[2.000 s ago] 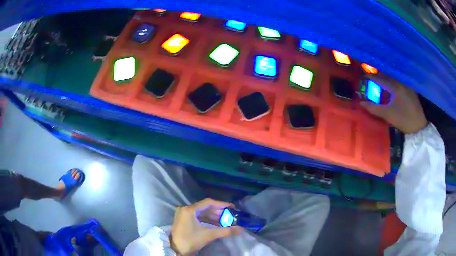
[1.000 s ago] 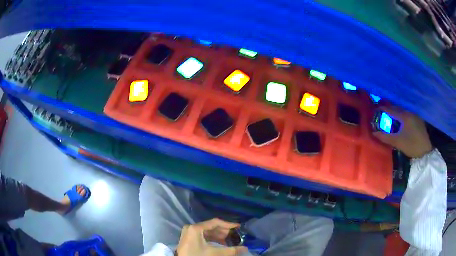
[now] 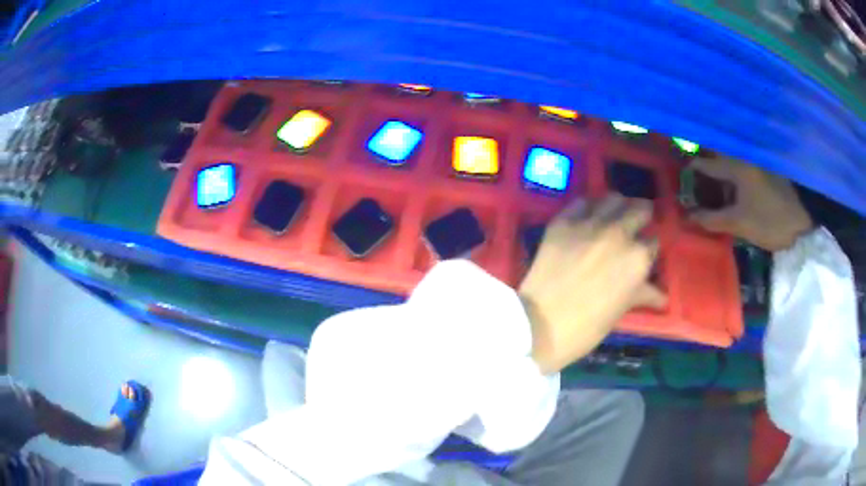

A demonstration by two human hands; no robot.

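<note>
The red-orange tray lies on the shelf with smartwatches in its pockets. Several show lit blue or yellow screens; others are dark, mostly in the front row. My left hand is over the front row's right part, palm down and blurred, with a dark watch partly showing between thumb and fingers at a pocket. It hides part of another dark watch. My right hand holds a dark watch at the tray's right end. The front right corner pocket is empty.
A blue shelf edge hangs over the tray's back row. Another blue edge runs below the tray. Watches stand on the lower green shelf. A person's foot in a blue sandal is at lower left.
My left hand has moved from my lap up and right to the tray's front row. My right hand stays at the right end; its watch's blue screen is now dark. The lit screens changed colour.
</note>
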